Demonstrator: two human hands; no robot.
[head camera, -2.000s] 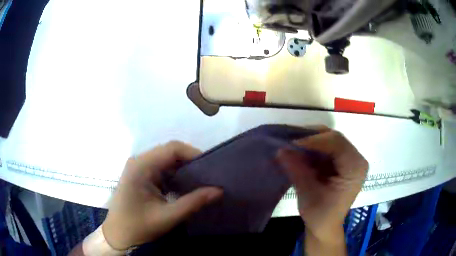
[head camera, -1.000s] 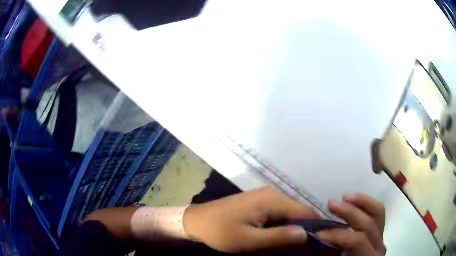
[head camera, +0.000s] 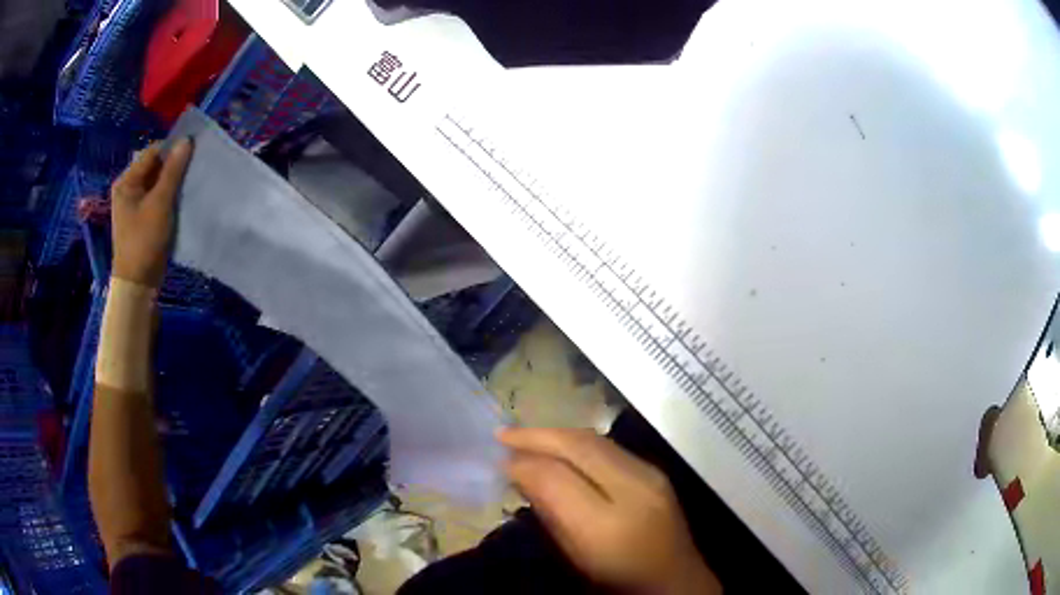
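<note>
A grey-blue interfaced collar piece (head camera: 331, 296), long and curved with angled ends, hangs stretched between my two hands, off the table's edge and above the crates. My left hand (head camera: 148, 215), with a pale band at the wrist, pinches its upper-left end. My right hand (head camera: 599, 500) pinches its lower-right end. A seam line runs along its upper long edge. The far side of the piece is hidden.
The white table (head camera: 767, 291) has a printed ruler (head camera: 651, 320) along its edge. Dark cut pieces (head camera: 581, 29) lie at the top. The machine bed (head camera: 1029, 465) shows at the far right. Blue crates (head camera: 250, 442) and a red item (head camera: 192, 47) are at left.
The view has swung left, away from the machine. The piece, earlier bunched between both hands over the table, is now spread out beyond the edge. My left hand has moved up and left.
</note>
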